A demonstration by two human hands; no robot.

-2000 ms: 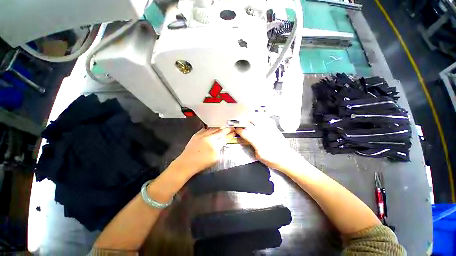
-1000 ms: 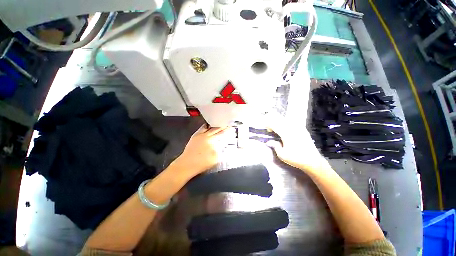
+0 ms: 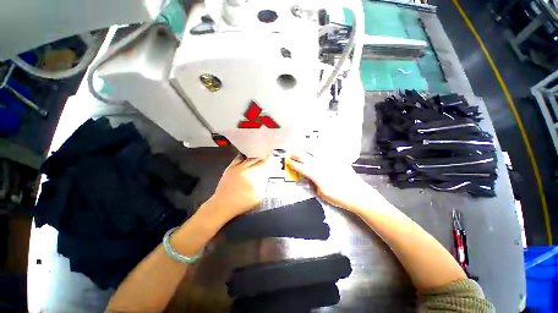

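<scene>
The white sewing machine head (image 3: 245, 85) with a red three-diamond logo stands in front of me. My left hand (image 3: 240, 186) is at its lower edge, left of the needle area, fingertips hidden. My right hand (image 3: 324, 180) is close on the other side, fingers bent beside a yellow patch (image 3: 292, 171). What the fingers press or hold is hidden. A narrow black zipper tape (image 3: 369, 165) shows behind my right hand, towards the zipper bundle (image 3: 446, 147). Flat black strips (image 3: 287, 274) lie below my hands, another (image 3: 278, 221) nearer them.
A large black cut-piece pile (image 3: 110, 195) lies at left. Red and black snips (image 3: 459, 244) lie at right on the grey table (image 3: 422, 226). A blue bin (image 3: 543, 275) is beyond the right edge. A teal plate (image 3: 398, 76) with a metal rail is behind the bundle.
My right hand was farther right, at a zipper, a second ago; it has moved left to the needle area. The yellow patch shows again. The whole view has shifted slightly.
</scene>
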